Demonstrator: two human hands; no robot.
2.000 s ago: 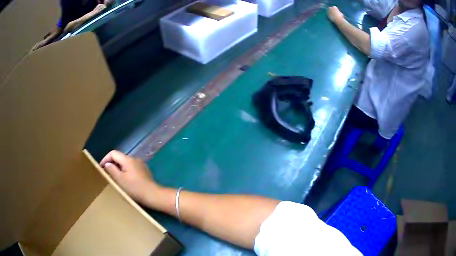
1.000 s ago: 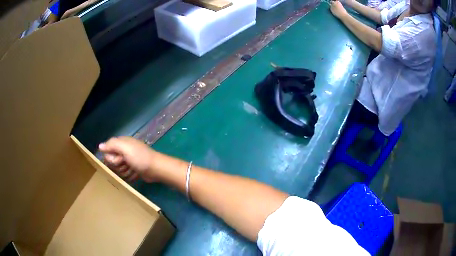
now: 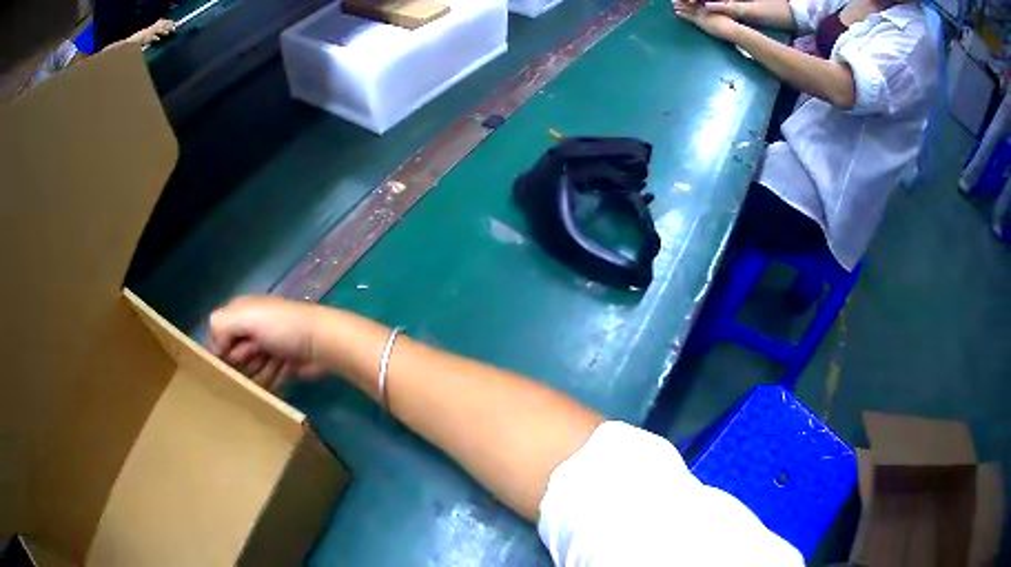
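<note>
A brown mailer box [image 3: 194, 460] stands open at the lower left, cut off by the picture's edge. Its tall lid [image 3: 78, 210] stands up at the far left, with a notched corner. Its low side wall slants down towards the bottom middle. My right hand [image 3: 264, 338] is just outside the top edge of this wall, with its fingers curled into a loose fist. I see nothing in it; the wall hides part of the fingers' lower side. My bare forearm wears a thin bracelet and reaches in from the lower right. My left hand is not in view.
A white wrapped block [image 3: 388, 66] with a small brown carton [image 3: 397, 11] on top stands on the conveyor. A black soft heap [image 3: 588, 210] lies on the green bench. A person in white [image 3: 854, 122] sits beyond. A blue stool [image 3: 776, 471] and open carton [image 3: 926, 498] are right.
My right hand has curled more and lifted slightly off the wall's edge since the earliest frame. The whole view has shifted, so the block, black heap and stools appear further left.
</note>
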